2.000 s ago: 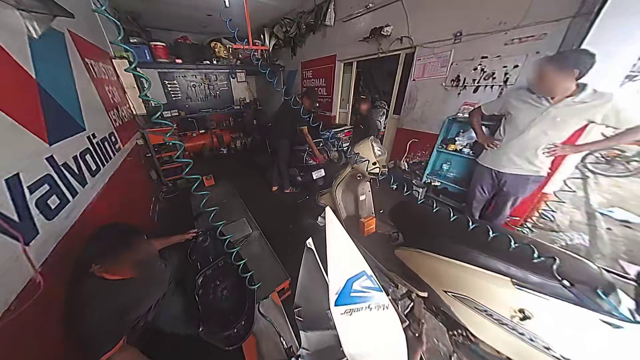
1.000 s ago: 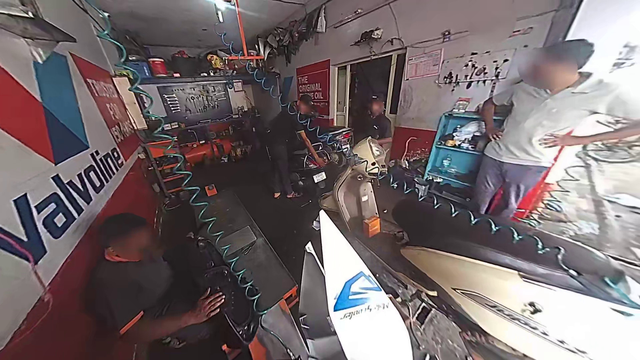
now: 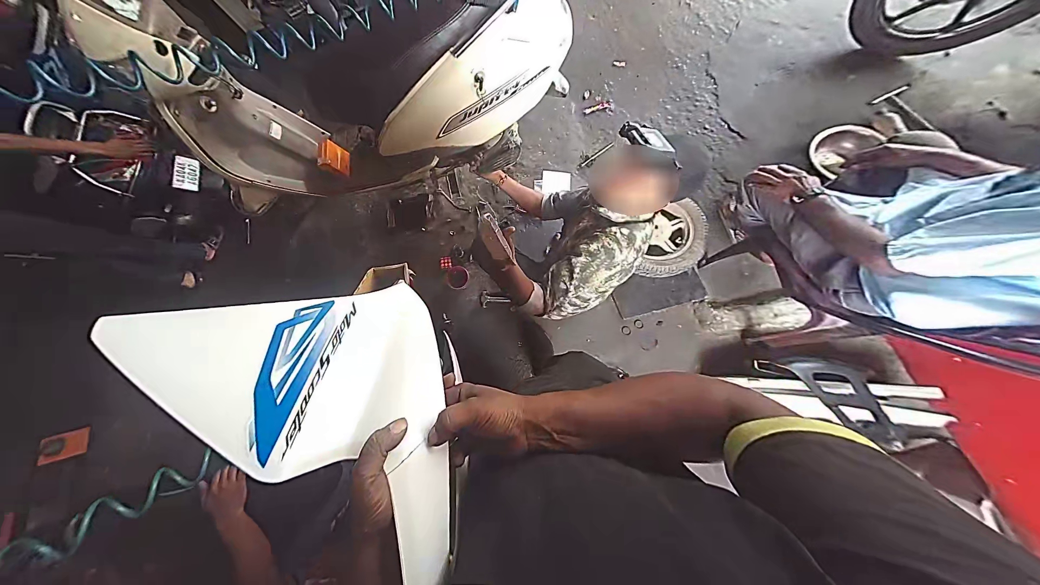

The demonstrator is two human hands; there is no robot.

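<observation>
A white plastic scooter body panel (image 3: 357,357) with a blue graphic and dark lettering lies across the lower left of the head view. My left hand (image 3: 374,479) grips its lower edge, thumb on the white face and fingers hidden behind. My right hand (image 3: 481,418) is closed at the panel's side edge, near a thin seam line, with its fingertips partly hidden. The two hands are close together but apart. A narrow white strip of the panel runs down between them.
A cream scooter (image 3: 463,97) stands above. A crouching person (image 3: 601,252) works beside it near a wheel (image 3: 673,237). Another person's hand (image 3: 223,493) is at lower left by a coiled air hose (image 3: 154,496). A person in light clothes (image 3: 951,236) is at right.
The view has swung steeply downward and rolled. Both my hands, unseen in the earlier frames, now show on the white panel. The crouching person by the scooter has come into view.
</observation>
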